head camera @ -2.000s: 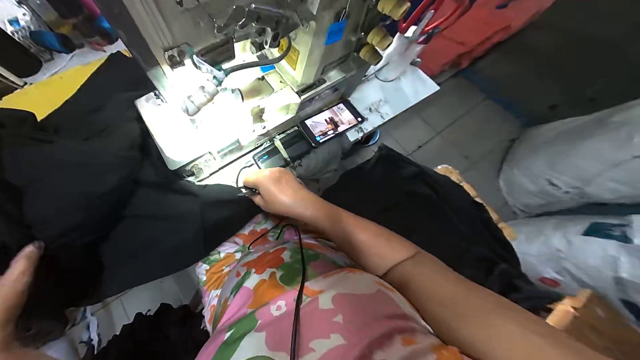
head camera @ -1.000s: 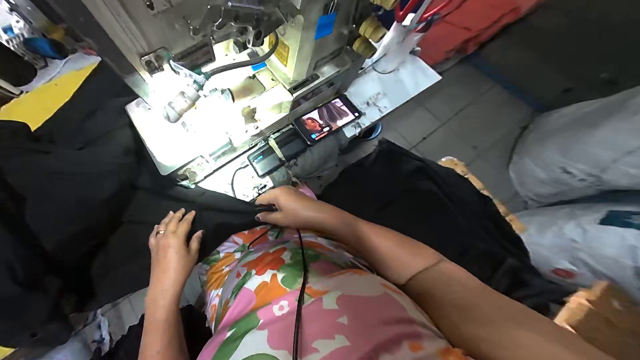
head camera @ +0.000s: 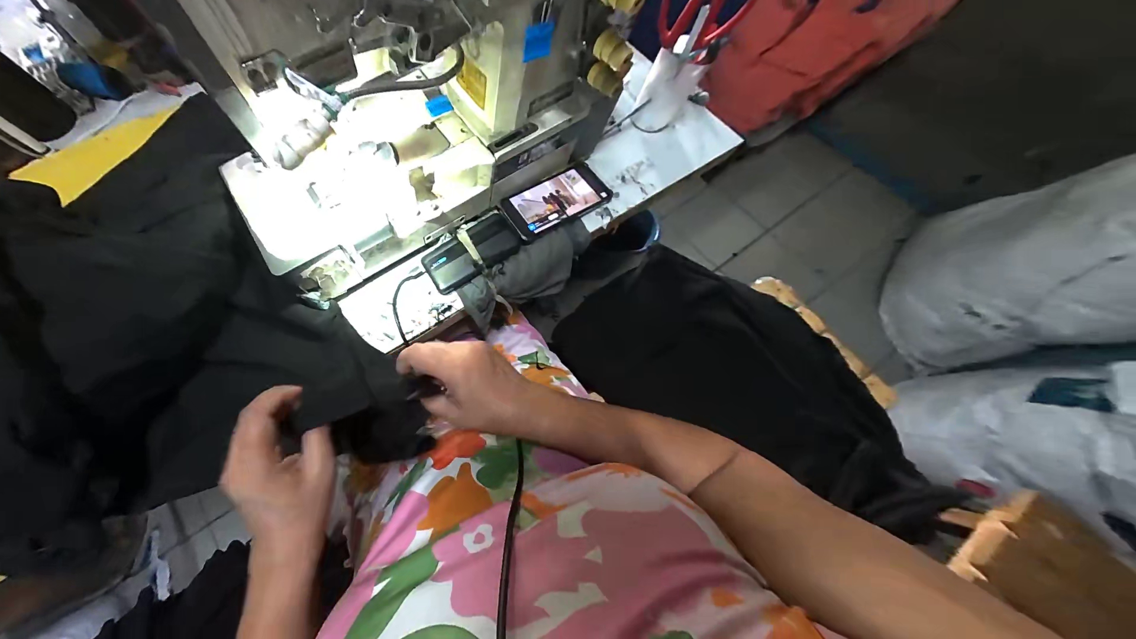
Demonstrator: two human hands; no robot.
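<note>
Black fabric (head camera: pixel 177 355) spreads over the left side and reaches my lap. My right hand (head camera: pixel 470 386) pinches its edge above the floral garment (head camera: pixel 612 541); something small and dark shows at those fingers, too unclear to name. Blurred, my left hand (head camera: pixel 280 461) is at the lower edge of the cloth with thumb and fingers curved; whether it grips the cloth is unclear. Ahead of both hands stands a brightly lit sewing machine (head camera: pixel 373 169). A power bank (head camera: pixel 470 253) with a cable lies at the machine's near edge, beside a phone (head camera: pixel 556 201) with a lit screen.
Red-handled scissors (head camera: pixel 701 27) stand in a white holder (head camera: pixel 666 93) on the table corner (head camera: pixel 701 142). More black cloth (head camera: pixel 728 373) hangs at my right. Large grey sacks (head camera: pixel 1021 266) and a wooden piece (head camera: pixel 1047 550) are at the far right. Yellow material (head camera: pixel 98 160) lies upper left.
My left hand was low at the left edge, then flat on the black fabric; now its fingers are curved at the cloth's lower edge. My right hand stays at the fabric edge.
</note>
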